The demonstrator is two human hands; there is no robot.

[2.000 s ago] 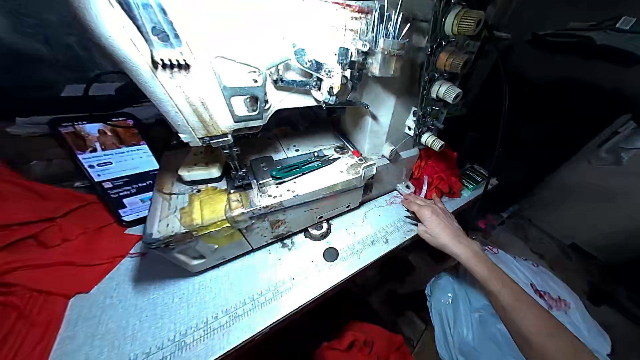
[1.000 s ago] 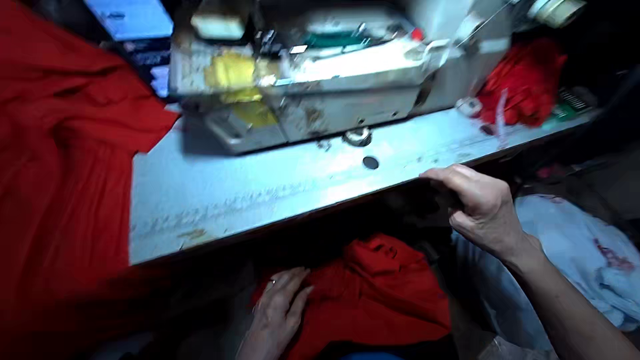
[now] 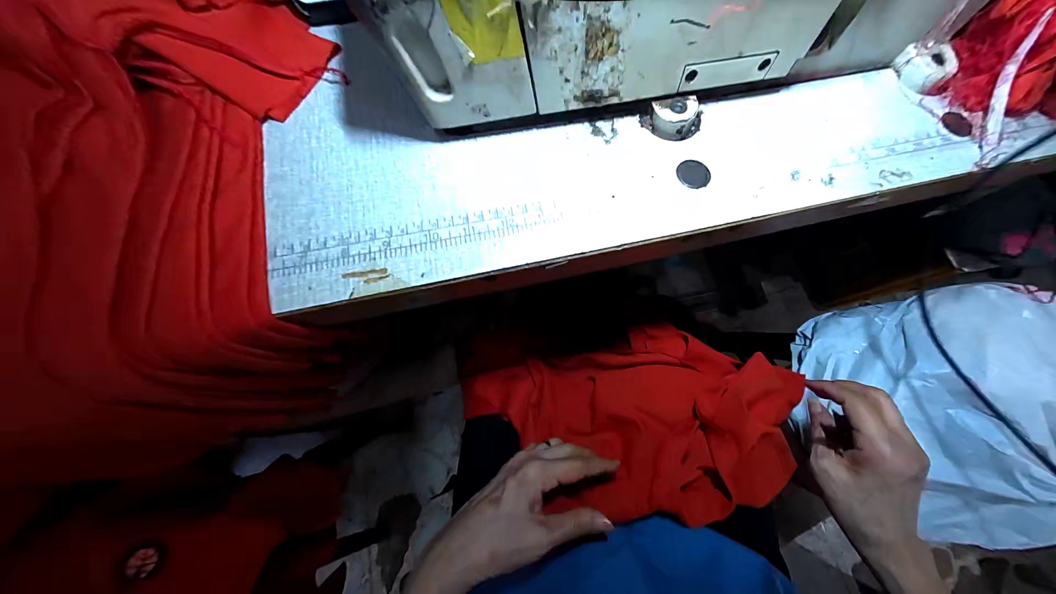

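Observation:
A piece of red fabric (image 3: 627, 412) lies bunched across the lap, below the table's front edge. My left hand (image 3: 528, 503) rests on its lower left part, fingers spread, over blue cloth (image 3: 652, 561). At the fabric's right corner, my right hand (image 3: 866, 454) pinches the red edge between thumb and forefinger. The base of an industrial sewing machine (image 3: 610, 58) stands on the table above both hands; its upper part is out of view.
A stack of red fabric (image 3: 148, 214) hangs over the left side of the white table (image 3: 462, 190), which has printed ruler marks. A pale plastic bag (image 3: 973, 412) lies at the right. Red fabric scraps (image 3: 1006, 66) and a dark cable (image 3: 949, 338) are also at the right.
My right hand has moved from the table's edge down to the red fabric and taken its corner. My left hand came into view and stays on the fabric. The view has tilted down.

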